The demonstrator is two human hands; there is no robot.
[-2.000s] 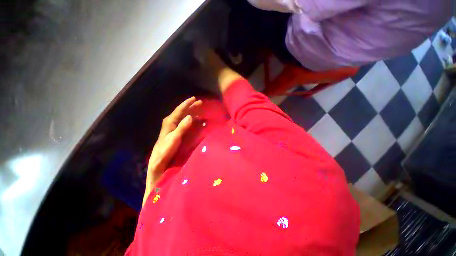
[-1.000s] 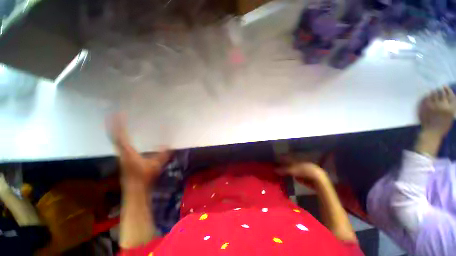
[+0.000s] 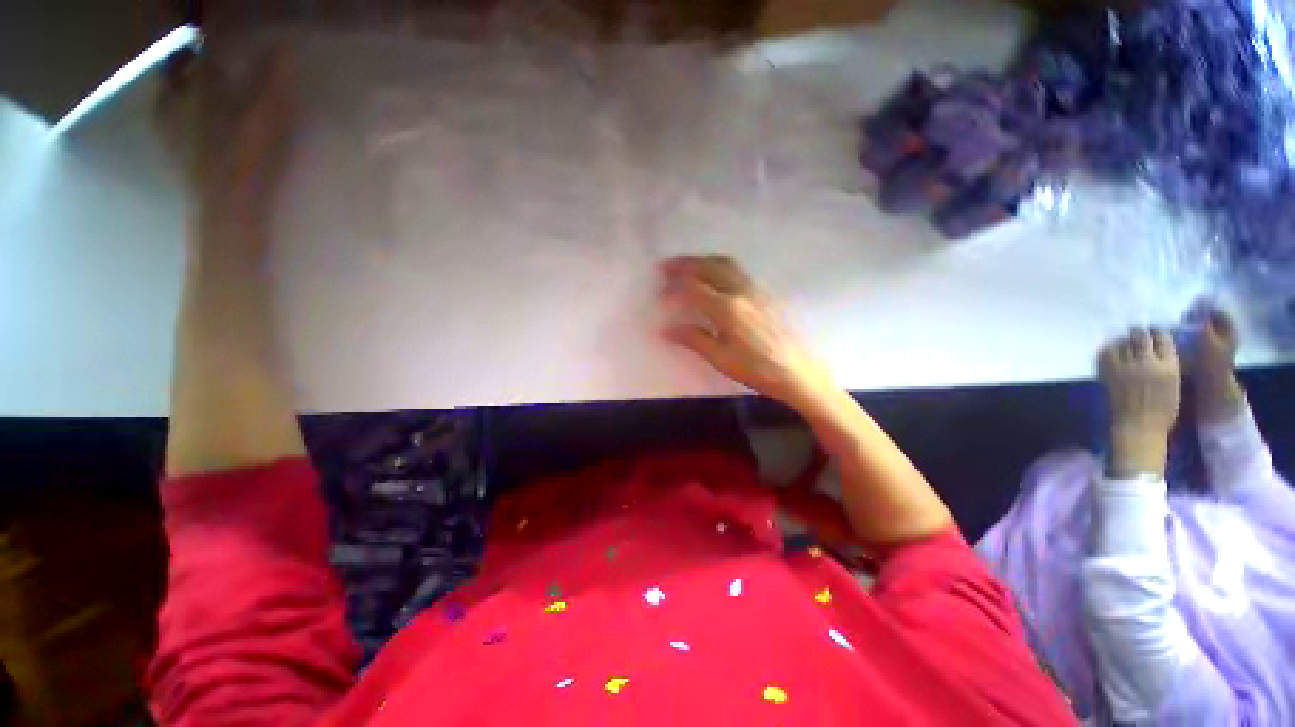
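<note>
My left hand [image 3: 235,128] reaches far across the white table [image 3: 469,313] at the left; it is blurred and dark, and I cannot tell whether it holds anything. My right hand [image 3: 720,320] is over the table near its middle, fingers slightly curled and apart, with nothing visible in it. Faint glints of clear packets [image 3: 526,156] lie on the table between and beyond my hands. A small group of purple sleeved bundles [image 3: 949,149] lies to the right of my right hand.
A large tangled purple heap [image 3: 1193,114] is at the far right. A person in lilac has both hands [image 3: 1140,376] at the table edge. A container of shiny purple pieces [image 3: 405,511] is below the edge. A carton flap [image 3: 128,78] is at upper left.
My left hand has moved forward, far over the table. My right hand has come up from below the edge onto the table. The view has turned from the floor to the table.
</note>
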